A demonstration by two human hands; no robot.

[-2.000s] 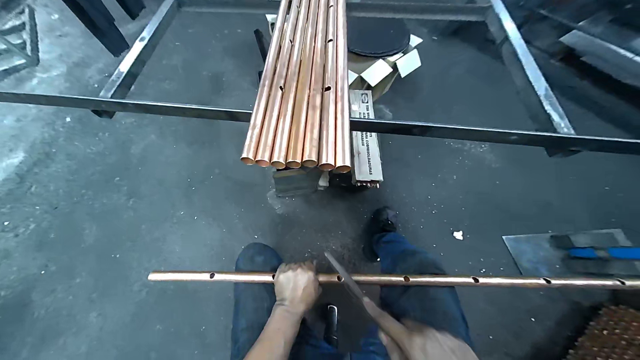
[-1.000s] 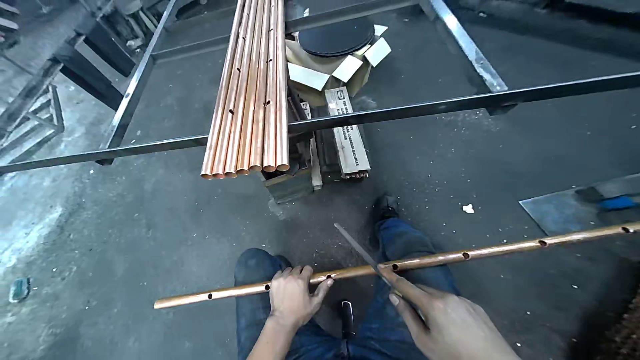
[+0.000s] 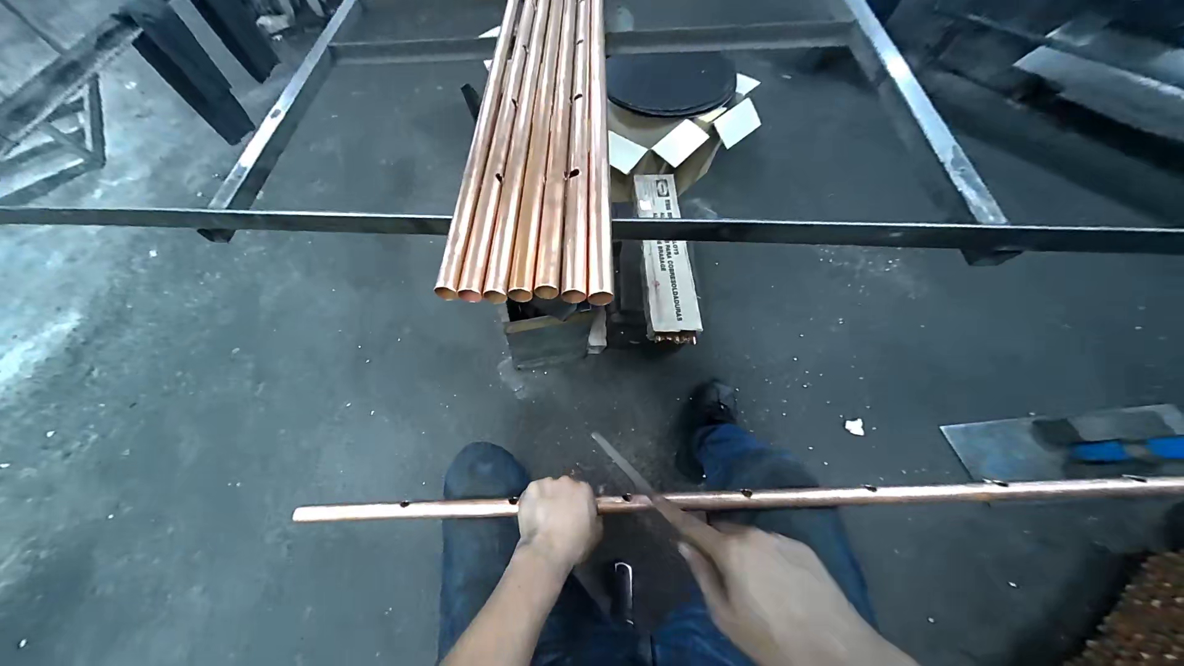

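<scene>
A long copper pipe (image 3: 805,498) with a row of drilled holes lies across my thighs, running out at the right edge of the view. My left hand (image 3: 559,520) is closed around it over my left thigh. In my right hand (image 3: 740,564) is a flat metal file (image 3: 625,462), slanting up to the left across the pipe beside one of the holes. The file's handle end is hidden in my fingers. Ahead, several copper pipes (image 3: 532,185) lie side by side, some with holes showing, their open ends toward me.
A dark steel frame (image 3: 795,231) crosses in front, under the copper pipes. Below it are an opened cardboard box (image 3: 680,143) with black discs and a narrow printed carton (image 3: 672,287) of rods. On the right floor lies a metal sheet (image 3: 999,444) with blue-marked items.
The pipe across my thighs slanted up to the right a second ago and now lies nearly level. Both hands remain on the pipe and the file. The view has shifted.
</scene>
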